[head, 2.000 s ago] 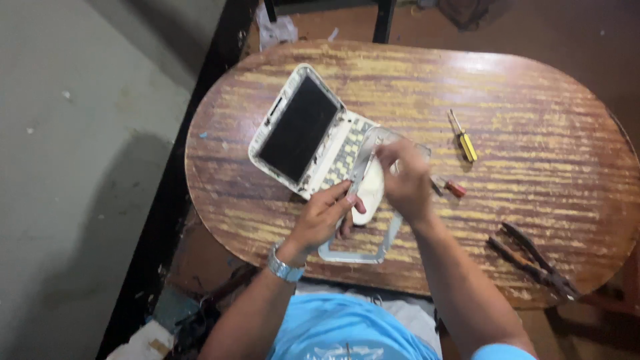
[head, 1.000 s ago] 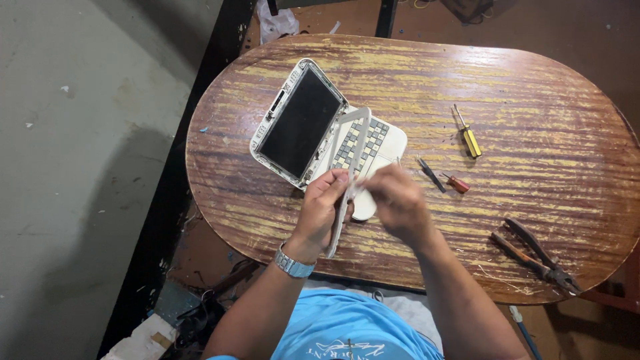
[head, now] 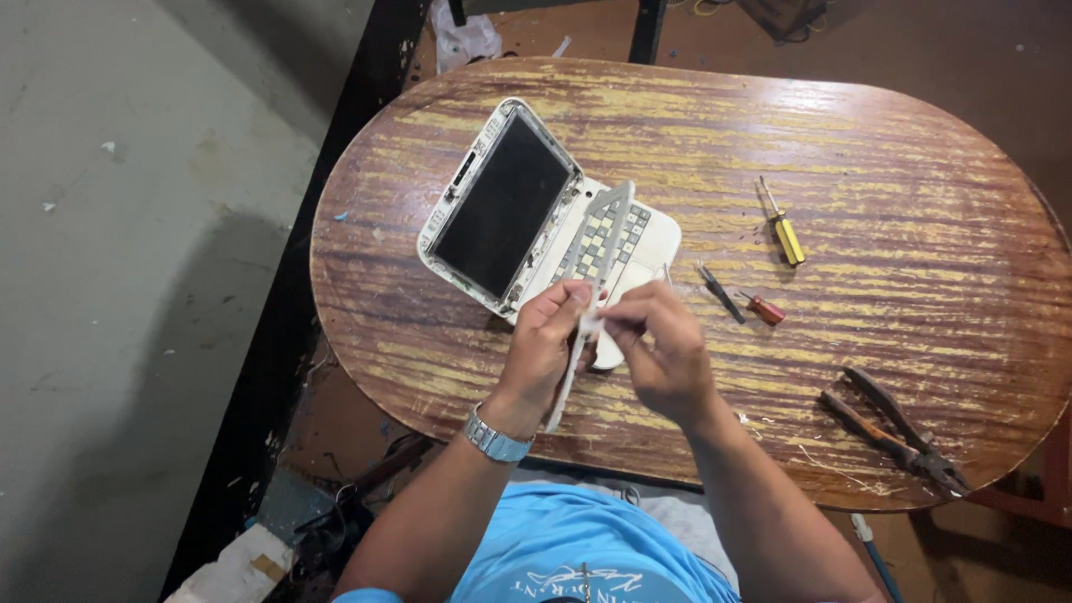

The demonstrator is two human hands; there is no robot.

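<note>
A white screen bezel frame point(head: 621, 219) stands nearly edge-on over the keyboard of a small white laptop point(head: 662, 239). My left hand point(head: 544, 343), with a metal watch at the wrist, grips the bezel by its side. At the same spot, the fingertips of my right hand point(head: 662, 352) pinch a small whitish piece against the bezel; whether it is loose or attached I cannot tell. Behind the hands, the laptop's lid is open, its dark display panel point(head: 505, 205) surrounded by bare inner edges. Part of the keyboard is hidden by the bezel and my hands.
On the worn oval wooden table point(head: 402, 335) lie a yellow-handled screwdriver point(head: 786, 239), a thin black tool point(head: 722, 295), a short red-handled screwdriver point(head: 765, 310) and rusty pliers point(head: 896, 435). Thin whitish strands point(head: 846, 475) lie near the pliers. Beyond the table's far edge is a plastic bag point(head: 465, 38).
The bezel, which lay flatter and lower two seconds ago, is now turned nearly edge-on in my left hand. My right hand has shifted from above the keyboard down to the bezel's side.
</note>
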